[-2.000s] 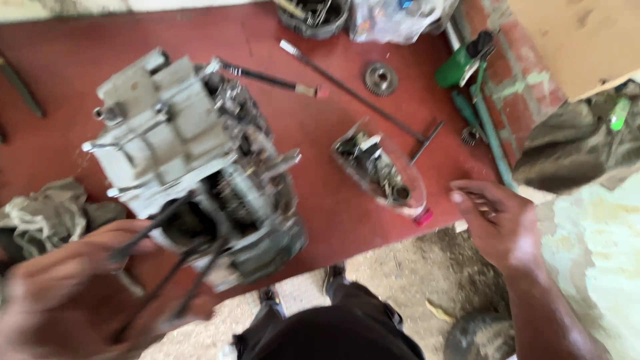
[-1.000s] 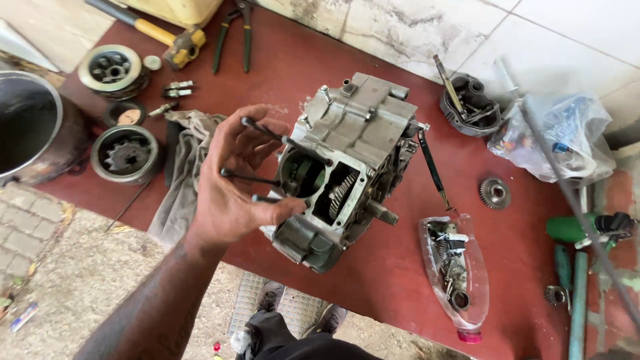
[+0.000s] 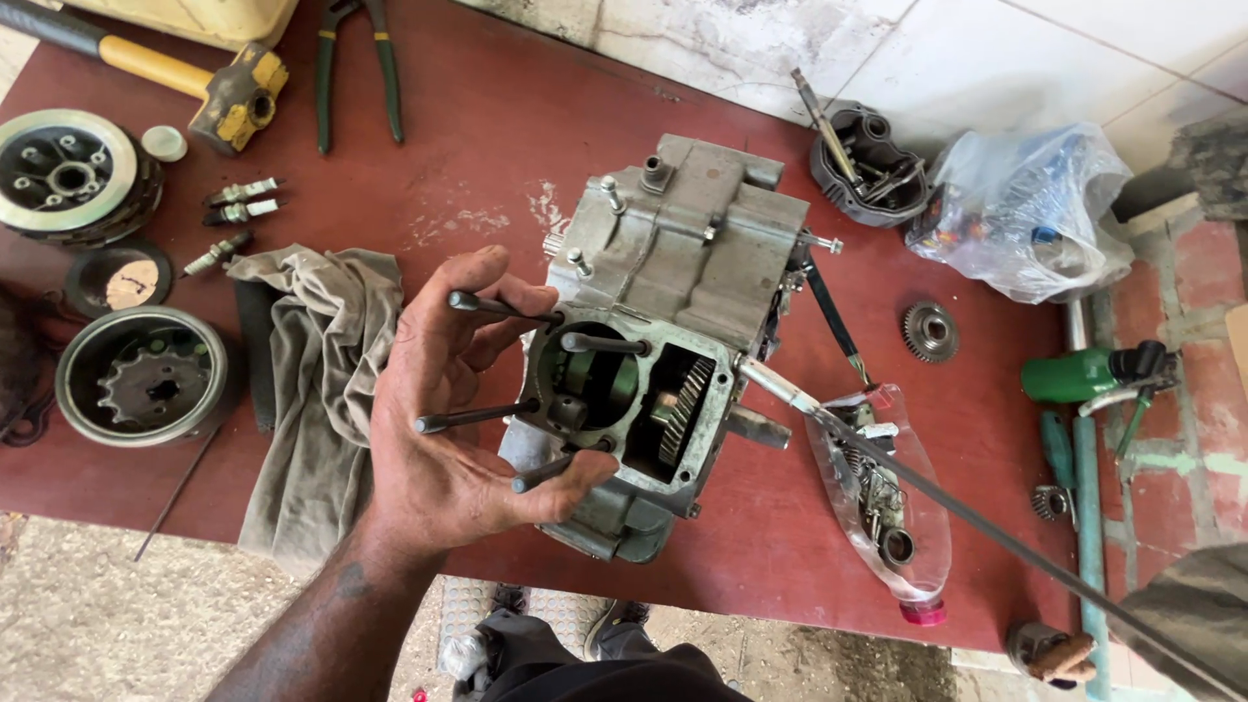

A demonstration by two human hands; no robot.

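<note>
My left hand [image 3: 444,419] spans the near left side of a grey metal engine crankcase [image 3: 702,244], thumb and fingertips against it around the long studs [image 3: 492,414]. Its round bore shows dark inside, and a helical gear [image 3: 685,409] sits in the rectangular opening beside it. A long steel rod tool [image 3: 936,492] slants from the lower right, its socket end at the crankcase flange's right edge. The rod's far end lies outside the view, and so does my right hand. Right of the crankcase, a cut clear plastic bottle [image 3: 926,546] holds small metal parts.
A sledgehammer [image 3: 234,97], pliers [image 3: 327,88], spark plugs [image 3: 244,210], a round metal rotor [image 3: 73,171], a metal drum [image 3: 146,375] and a rag [image 3: 312,390] lie left. Rightward are a loose gear [image 3: 930,331], a parts-filled cover [image 3: 868,166], a plastic bag [image 3: 1024,214] and a green tool [image 3: 1082,375].
The rod tool lay on the table two seconds ago; one second ago it was raised at the right, and now its socket end is at the crankcase. My right hand has left the view.
</note>
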